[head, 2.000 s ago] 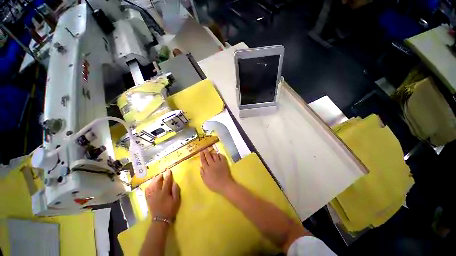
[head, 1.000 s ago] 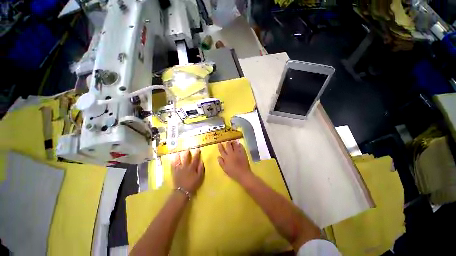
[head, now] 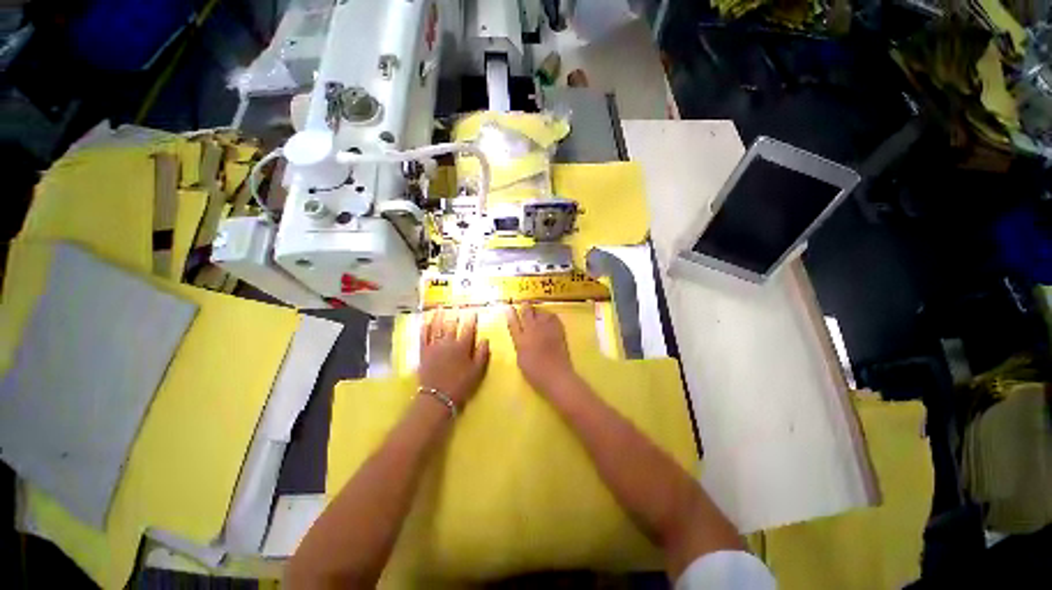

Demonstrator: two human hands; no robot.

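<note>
A large yellow garment panel point(head: 519, 461) lies flat in front of me, its top edge at the yellow clamp bar point(head: 519, 288) with dark handwriting. My left hand point(head: 452, 357) lies flat on the panel, fingers pointing at the bar, a bracelet on the wrist. My right hand point(head: 540, 346) lies flat on it to the right, fingertips just below the bar. Neither hand grips anything. The clamp mechanism point(head: 536, 219) is just behind the bar. The white machine head point(head: 352, 231) stands at the left, its white tube point(head: 444, 151) curving over the bar.
A stack of cut panels point(head: 219, 403) with a light grey sheet point(head: 92, 369) on top lies at the left. A tablet point(head: 775, 213) stands on the white table point(head: 761, 403) at the right. More yellow panels point(head: 859, 507) hang past its right edge.
The view has turned, so the machine and panel appear more upright and further right, and more of the left stack shows. Both hands stay on the panel at the bar.
</note>
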